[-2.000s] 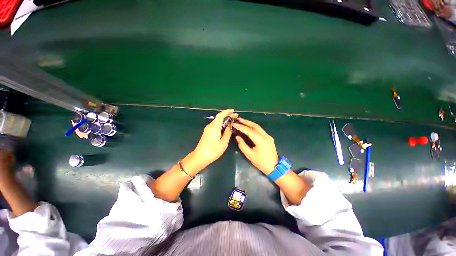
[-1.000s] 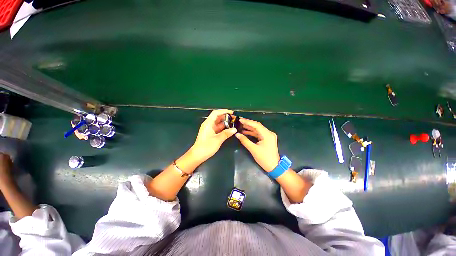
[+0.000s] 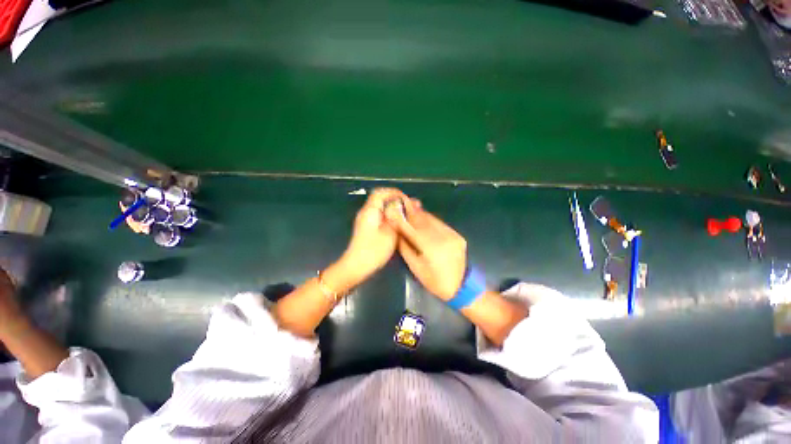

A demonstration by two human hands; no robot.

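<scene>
My left hand and my right hand are pressed together in the centre, fingers closed around a small watch case and screen. The fingers hide nearly all of it; only a small dark bit shows between the fingertips. Another open watch case, with yellow and white inside, lies on the dark-green bench close in front of my body.
Shiny round-edged watch bodies cluster at left under a blue stick; a single one stands nearer. At right lie tweezers, screens with flex cables, a blue pry stick and red pieces. Another person's arm is at left.
My hands have closed together over the case and screen, which showed between my fingers a second ago. My right hand has moved left over my left fingers. The view has shifted slightly.
</scene>
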